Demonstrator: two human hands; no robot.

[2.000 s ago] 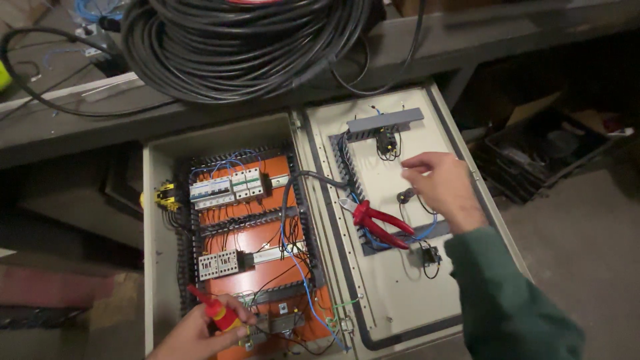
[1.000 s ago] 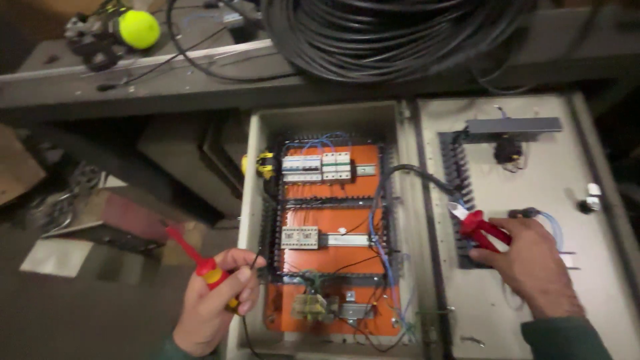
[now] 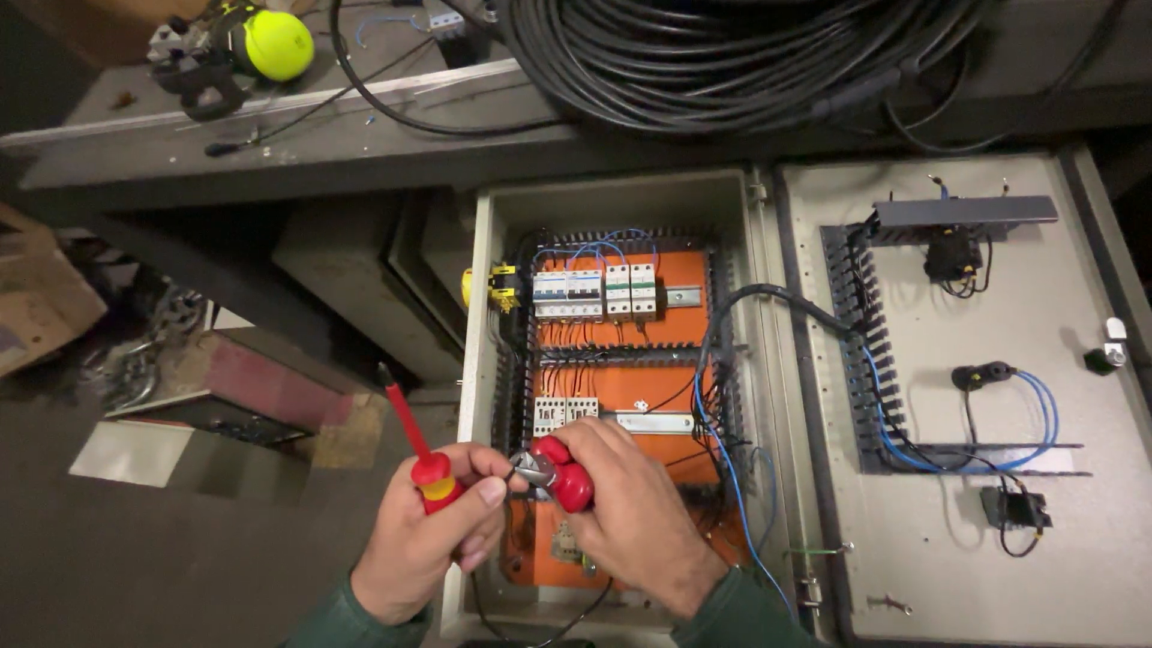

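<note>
My left hand [image 3: 441, 522] holds a red and yellow insulated screwdriver [image 3: 418, 436], its tip pointing up and left, and pinches the end of a black wire [image 3: 486, 621] between thumb and fingers. My right hand [image 3: 634, 508] grips red-handled cutting pliers [image 3: 565, 477]. Their metal jaws are at the pinched wire end, just beside my left fingertips; whether they touch the wire is hard to tell. Both hands are over the lower part of an open electrical enclosure [image 3: 616, 198] with an orange mounting plate [image 3: 666, 387], circuit breakers [image 3: 594, 292] and contactors [image 3: 565, 414].
The enclosure door [image 3: 954, 576] lies open at right, carrying wired switches and slotted wire duct [image 3: 859, 387]. Behind, a dark metal bench [image 3: 297, 180] bears a large coil of black cable [image 3: 720, 63] and a yellow-green ball-shaped thing [image 3: 279, 45]. A cardboard box [image 3: 40, 297] is at far left.
My right hand has taken the red pliers off the door and moved left with them to my left hand. My left hand keeps the screwdriver.
</note>
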